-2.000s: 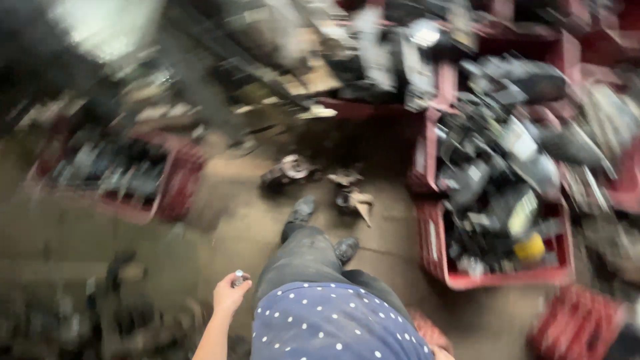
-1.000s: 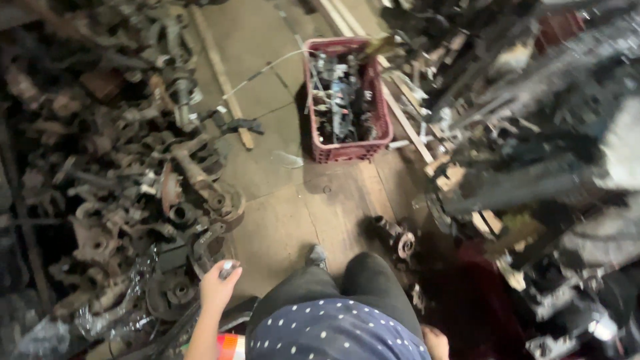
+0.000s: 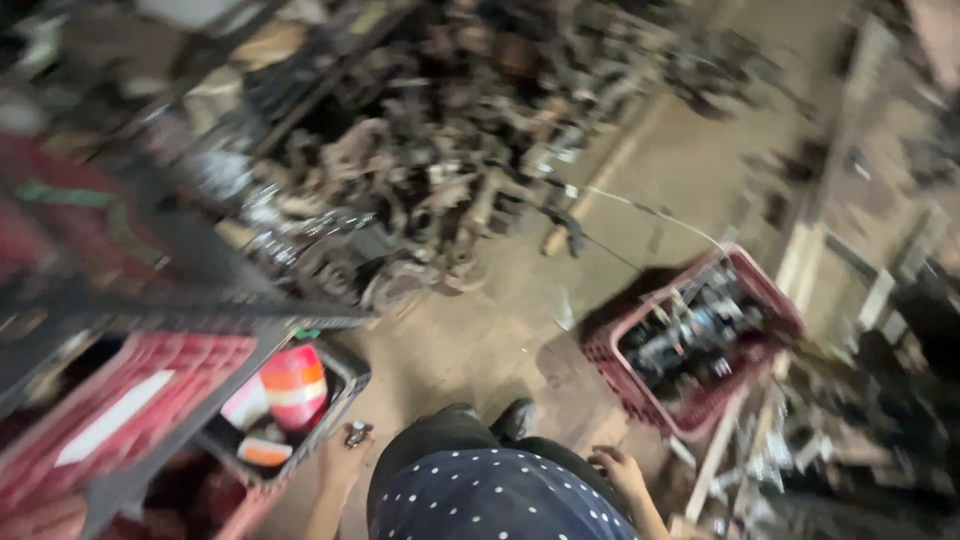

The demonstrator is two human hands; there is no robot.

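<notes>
My left hand (image 3: 343,450) is closed around a small metal part (image 3: 358,433), too blurred to name more closely. It is beside a black crate (image 3: 341,405) that contains a red, orange and white tail light lens (image 3: 296,386) and a smaller orange and white piece (image 3: 264,452). On the other side of my body, my right hand (image 3: 616,465) hangs low near my thigh with its fingers loosely bent; nothing shows in it. A red plastic crate (image 3: 626,375) of small dark and grey parts stands on the floor ahead of it.
Rusty metal car parts (image 3: 450,187) are heaped ahead on the left. A dark rack (image 3: 172,315) with a red crate (image 3: 187,375) stands at my left. Long wooden strips (image 3: 720,457) and mixed parts lie along the right. Bare floor (image 3: 465,337) shows between the heap and the red crate.
The view has swung to the left, and the rack and the black crate have come into sight. The small metal part is still in my left hand.
</notes>
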